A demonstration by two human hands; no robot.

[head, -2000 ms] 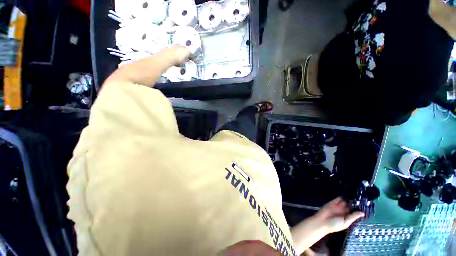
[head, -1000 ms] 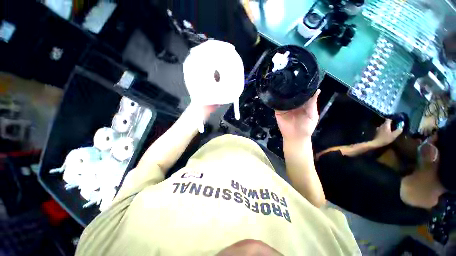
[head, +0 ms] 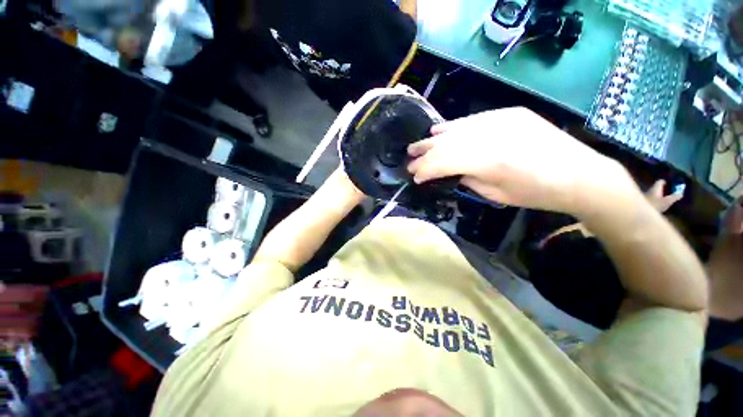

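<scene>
A white round shell (head: 348, 114) with two thin white prongs is in front of my chest, its open side towards me. A glossy black round housing (head: 379, 151) sits inside it, and only the white rim shows around it. My left hand (head: 344, 189) holds the shell from below at its left side, its fingers hidden behind it. My right hand (head: 456, 159) reaches over from the right, with its fingertips on the black housing near its middle. Whether the fingertips pinch a small part cannot be told.
A black crate (head: 122, 236) with white shells (head: 198, 244) is at the left. A green-topped workbench (head: 481, 69) at the upper right bears a camera unit (head: 507, 18) and a tray of small silver parts (head: 634, 102). A person in black (head: 334, 49) is ahead; another person's hand (head: 666, 195) is at the right.
The white shell and the black housing, apart in my two hands before, are now together. The shell has turned its open side to me. My right hand has moved over the housing.
</scene>
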